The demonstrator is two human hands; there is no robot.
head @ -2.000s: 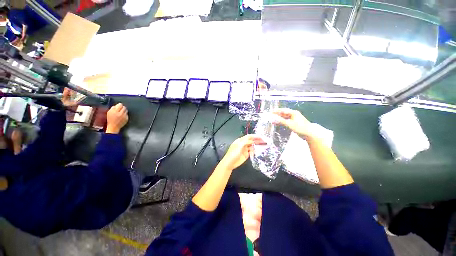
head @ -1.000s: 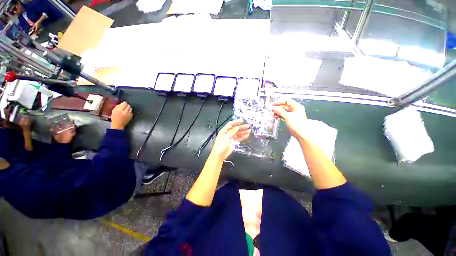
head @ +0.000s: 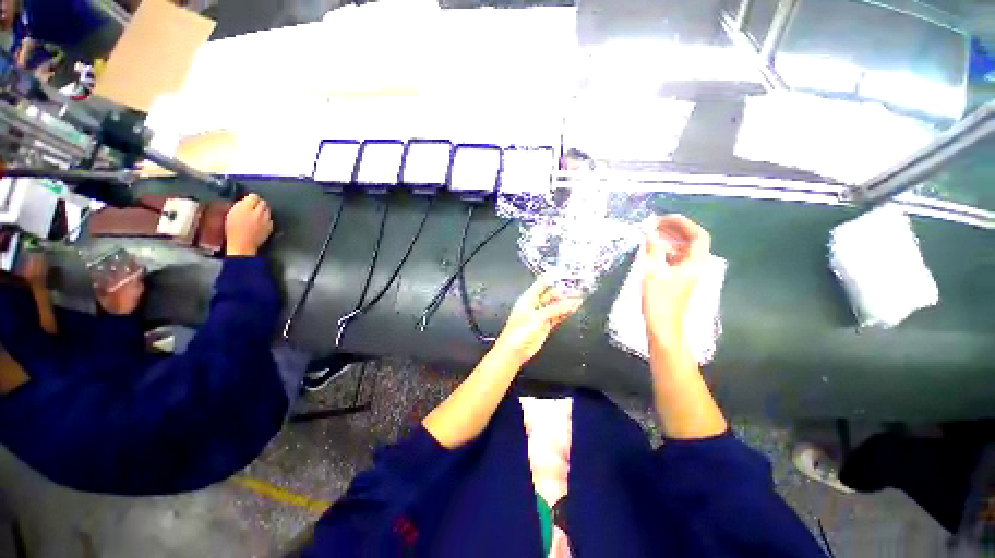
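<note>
A crinkly clear plastic bag is spread between my hands over the green bench. My left hand holds its lower edge in the fingertips. My right hand pinches its right side. Whether the bag holds a lamp is too glary to tell. Several square LED floodlights lie in a row to the left, pale faces up, black cables trailing toward me. The rightmost lamp looks pale and speckled, its lower part behind clear plastic. A stack of bags lies partly behind my right hand.
A second whitish pile lies farther right. A bright white sheet and metal rail run behind the lamps. At left, a person's hand rests by a red-brown base. A tan cardboard sheet stands at upper left.
The clear bag has changed shape and spread between my hands. My left hand moved right and slightly down; my right hand moved right. The neighbour's near hand stays beside the base.
</note>
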